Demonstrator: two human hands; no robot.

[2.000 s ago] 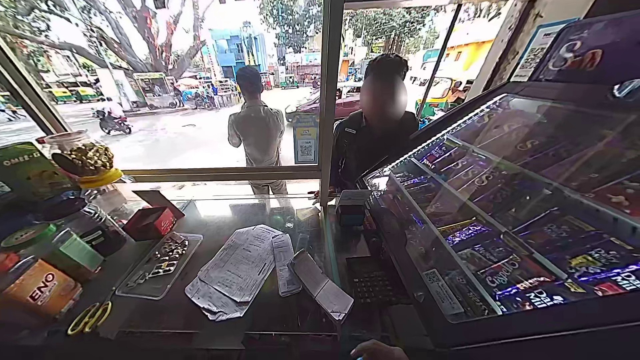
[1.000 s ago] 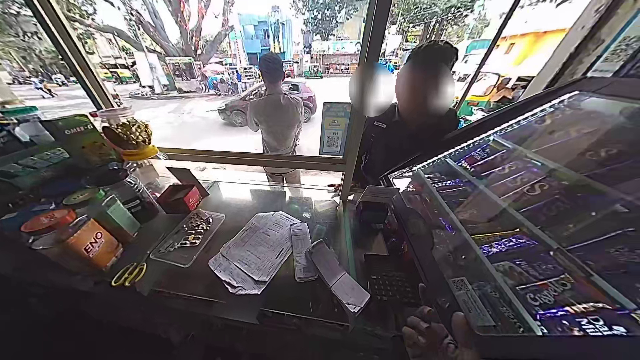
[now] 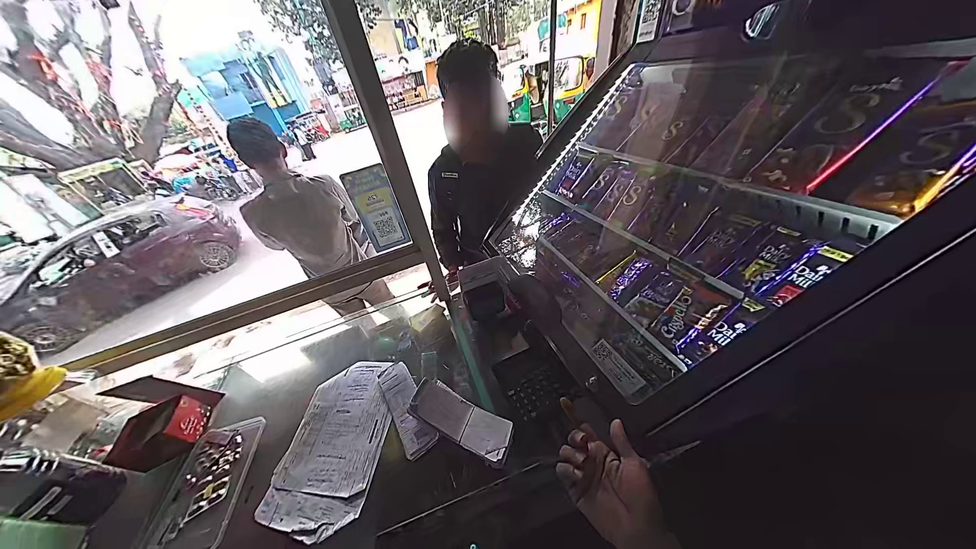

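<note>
My right hand (image 3: 610, 476) is raised at the lower right, its fingers apart and nothing in it. Its index finger points toward a dark keypad device (image 3: 534, 385) on the counter; whether they touch I cannot tell. Left of the hand lie a folded paper pad (image 3: 465, 419), a narrow slip (image 3: 408, 412) and a stack of written sheets (image 3: 335, 435). To the hand's upper right stands a glass-fronted display case of chocolate bars (image 3: 686, 229). No part of my left hand shows.
A clear plastic tray (image 3: 248, 465) of small items and an open red box (image 3: 164, 431) sit at the left. A window frame (image 3: 252, 309) runs along the counter's far edge. One person (image 3: 480, 152) stands beyond the counter, another (image 3: 297, 206) outside, back turned.
My right hand has come farther into view from the bottom edge, and its fingers have spread. The view has tilted and turned. A car now shows farther left outside.
</note>
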